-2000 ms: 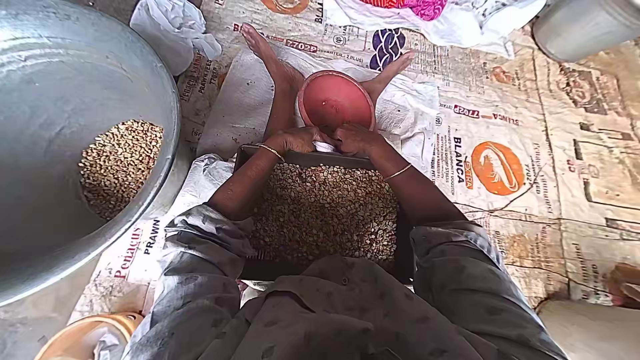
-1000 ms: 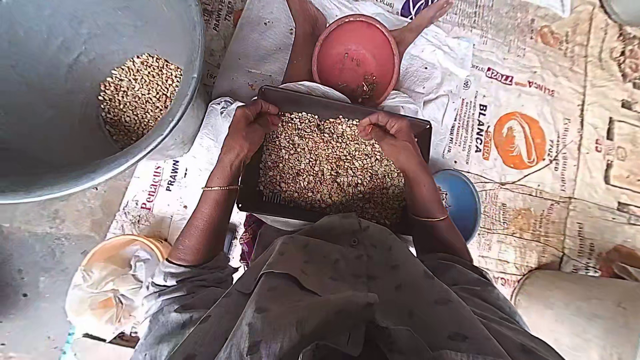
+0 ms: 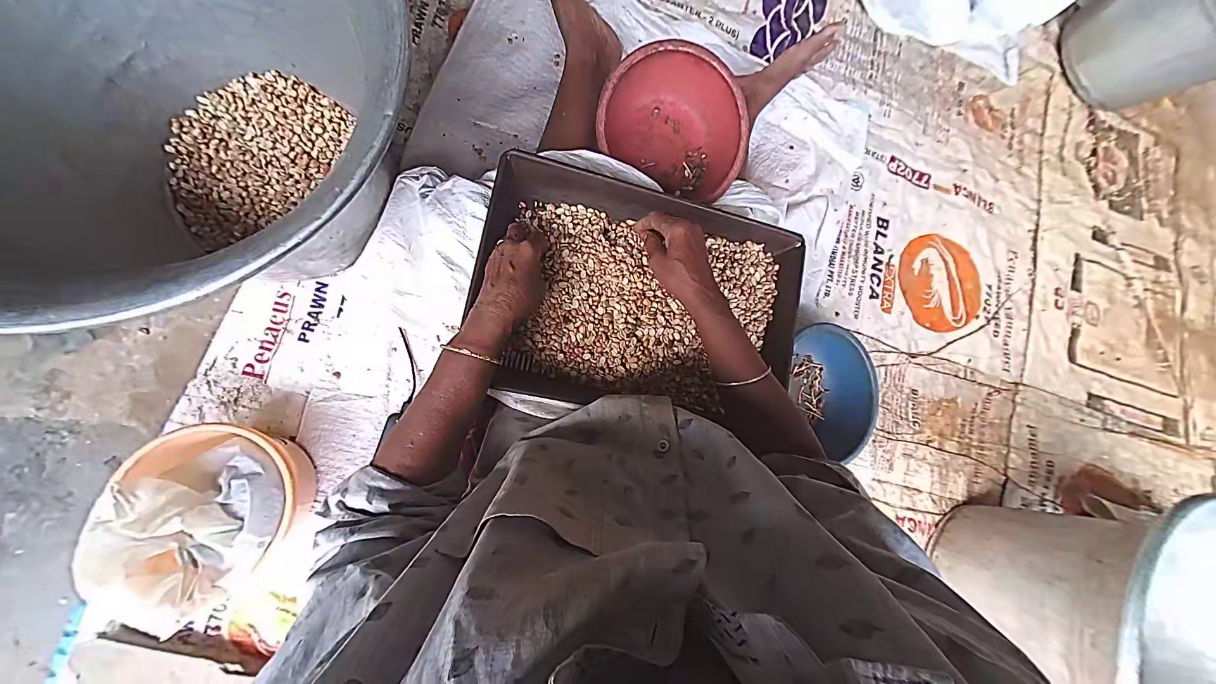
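Note:
A dark rectangular tray (image 3: 798, 285) rests across my lap, filled with small pale seeds or beans (image 3: 598, 304). My left hand (image 3: 516, 271) is on the seeds at the tray's left side, its fingers bent inward; whether it holds anything is hidden. Over the upper middle of the seeds is my right hand (image 3: 676, 255), fingers curled and pinched, and what lies between them is too small to tell. Just beyond the tray's far edge, between my legs, a red plastic bowl (image 3: 665, 104) holds a little dark debris. A thin bangle circles each wrist.
A large metal basin (image 3: 375, 180) with a heap of seeds (image 3: 256, 157) stands at the upper left. Right of the tray is a blue bowl (image 3: 850, 389) with stalk-like bits. An orange-rimmed bucket (image 3: 299, 470) holds plastic bags. Metal containers (image 3: 1035, 560) stand at right, on printed sacks (image 3: 1007, 380).
Two seconds ago both hands were together at the tray's far edge by the red bowl. They have since parted and come back over the seeds. The view has shifted.

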